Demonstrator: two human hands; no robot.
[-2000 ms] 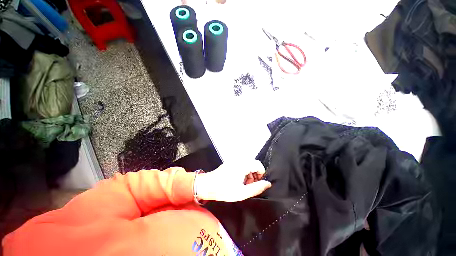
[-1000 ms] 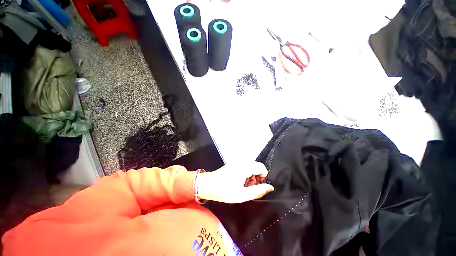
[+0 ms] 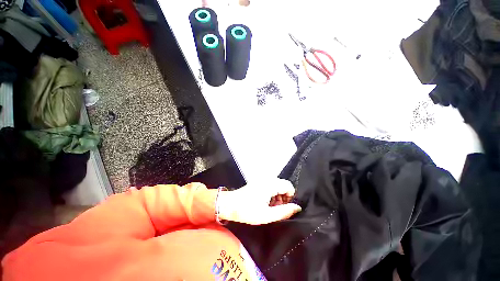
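A large black garment with shiny, smooth lining and speckled shell fabric lies bunched over the table's near edge and down towards me. A pale dotted stitch line runs across its lower left part. My left hand reaches in from the left, fingers curled and thumb extended, pinching the garment's left edge. No needle or thread can be made out at the fingertips. A small skin-toned sliver shows between the lower right folds and may be part of my right hand; the rest is hidden by cloth.
The white table holds three black thread cones, red-handled scissors, a slim dark tool and dark specks. A dark garment pile is at the right. A red stool stands on the floor, upper left.
The view shifts slightly. My left hand stays at the garment's left edge with almost the same pose. The garment folds change only a little.
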